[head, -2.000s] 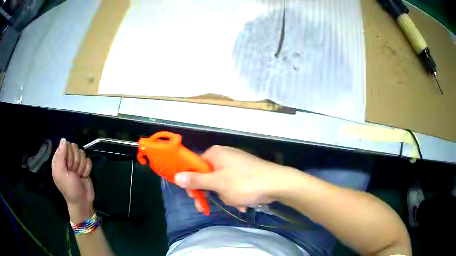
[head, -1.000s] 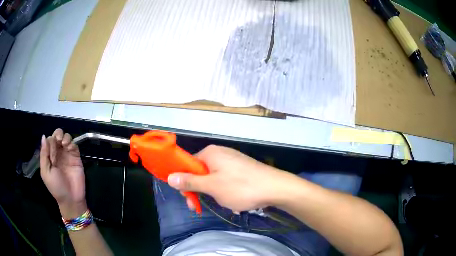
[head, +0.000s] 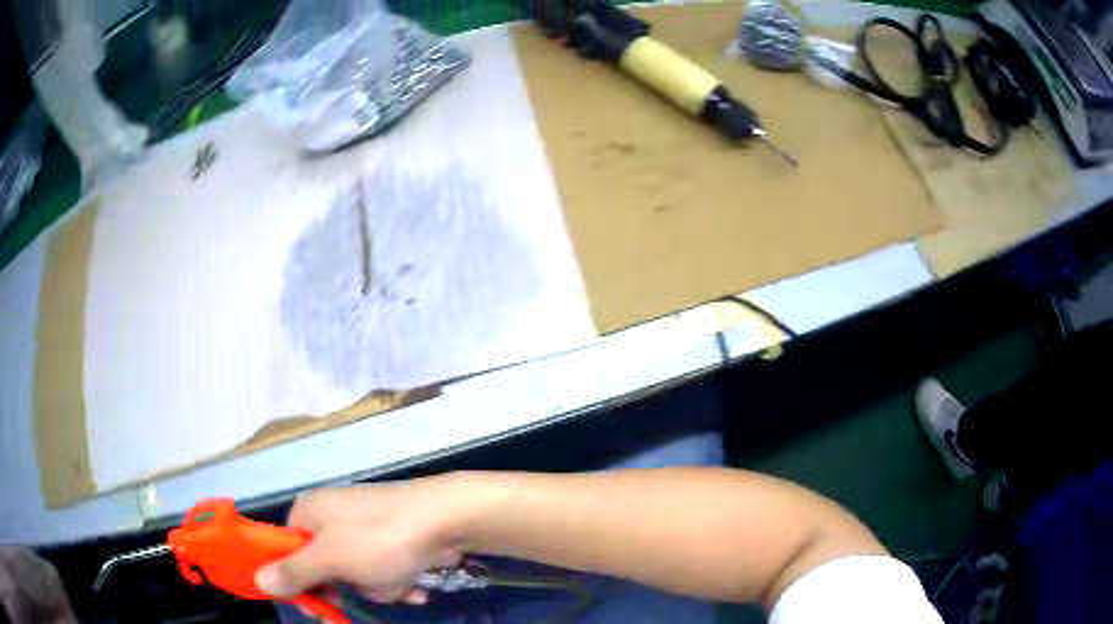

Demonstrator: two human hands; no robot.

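My right hand (head: 366, 536) grips the orange-red air blow gun (head: 238, 555) low at the left, below the bench edge. Its thin bent metal nozzle points left. My left hand (head: 31, 591) is only a blurred part at the bottom left corner, cut off by the frame; its fingers cannot be made out. The white ribbed foam sheet (head: 183, 317) lies on the bench with a grey smudge. A thin dark strip (head: 364, 238) lies on the smudge.
An electric screwdriver (head: 671, 76) lies on brown cardboard (head: 659, 207). Behind the foam are a bag of screws (head: 391, 85) and loose screws (head: 203, 159). A wrapped ball (head: 771, 34), a coiled black cable (head: 940, 85) and a scale (head: 1074, 73) lie right. A person's shoe (head: 942, 421) shows at right.
The view has swung right, bringing in the screw bag, coiled cable and scale. The blow gun, still in my right hand, and my left hand now appear lower and further left, the left mostly out of frame.
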